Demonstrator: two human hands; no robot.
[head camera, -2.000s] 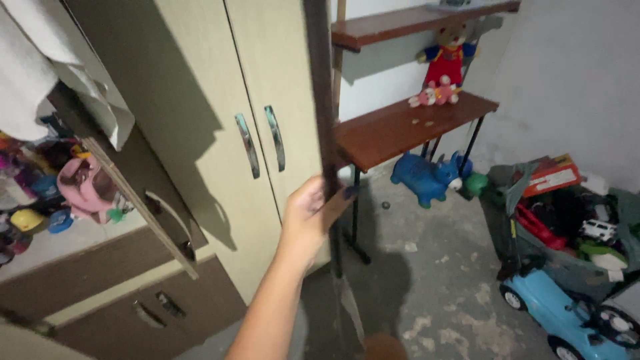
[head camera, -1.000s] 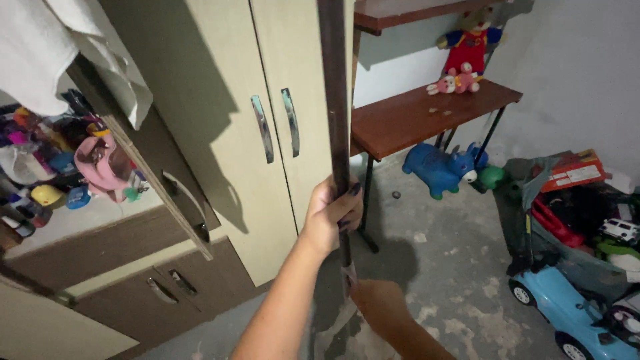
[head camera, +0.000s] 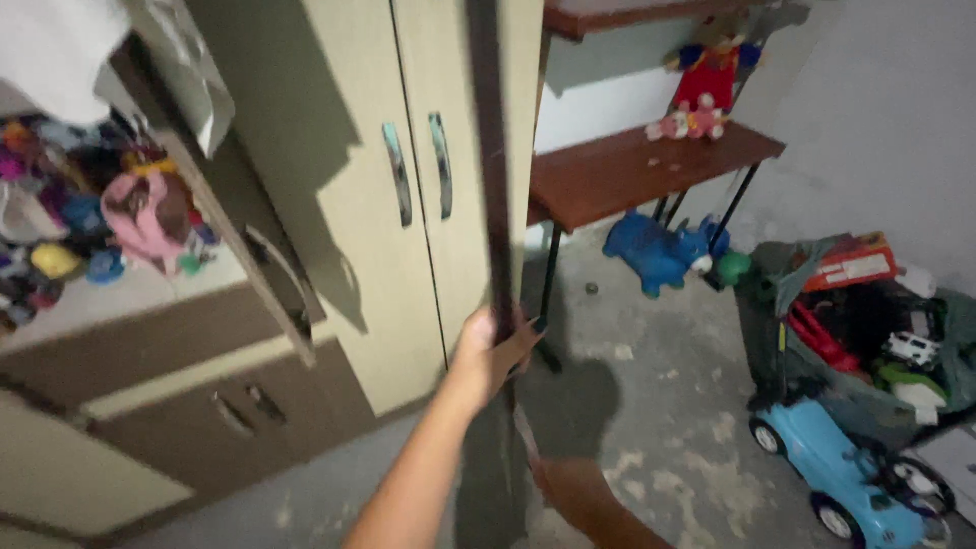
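Note:
A long dark brown bar or panel edge stands nearly upright in the middle of the view, in front of the wardrobe. My left hand is closed around it below mid-view, its dark-nailed fingers showing on the right side. Lower down, my right hand is blurred, close to the bar's lower part beside a thin pale strip. Whether its fingers grip anything cannot be told. Behind the bar is the cream wardrobe door with two metal handles.
At left, an open cabinet flap borders a shelf with a pink bag and small items. At right are a brown wooden desk with dolls, a blue toy animal, a green bin of toys and a blue toy car.
My right hand, barely in view at the bottom two seconds ago, has come up near the bar's lower part. My left hand stays on the bar.

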